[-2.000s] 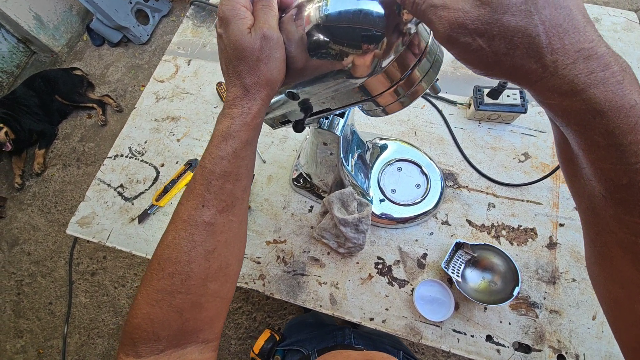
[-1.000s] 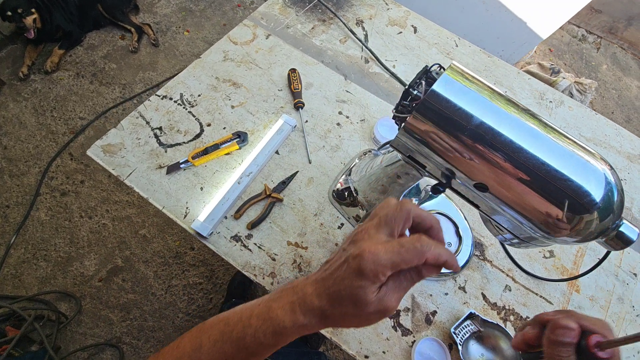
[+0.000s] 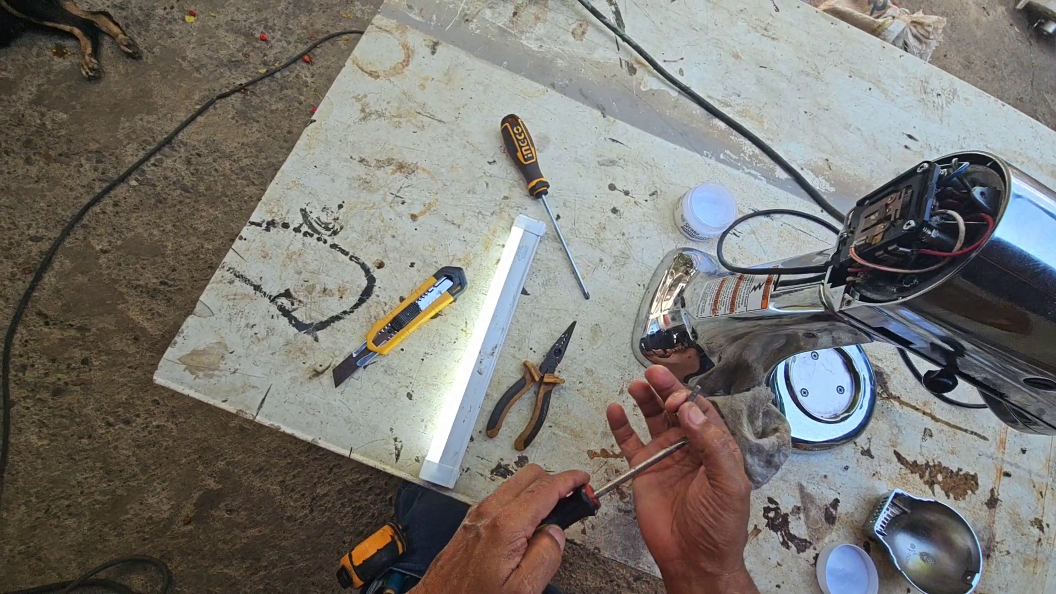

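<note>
My left hand (image 3: 516, 528) is closed around the black and red handle of a screwdriver (image 3: 642, 467). My right hand (image 3: 693, 478), palm up, has its fingertips at the far end of the shaft and pinches a small metal piece (image 3: 695, 394), perhaps a screw. Beyond it stands a chrome stand mixer (image 3: 949, 330) with its rear end uncovered, showing a black control part (image 3: 887, 216) and wires. A grey rag (image 3: 755, 433) lies against its base beside the round chrome plate (image 3: 823, 386). A chrome cover (image 3: 932, 540) lies at the lower right.
On the worn white table (image 3: 429, 165) lie a second screwdriver (image 3: 524, 157), a lit tube lamp (image 3: 487, 355), a yellow utility knife (image 3: 412, 318), pliers (image 3: 536, 388), a white jar (image 3: 707, 210) and a white lid (image 3: 847, 569). A black cable (image 3: 709, 107) crosses it. A dog's legs (image 3: 91, 37) show on the floor.
Two seconds ago both hands held the mixer's head up; it now rests on its stand. The screwdriver handle has passed from my right hand to my left. The view has shifted.
</note>
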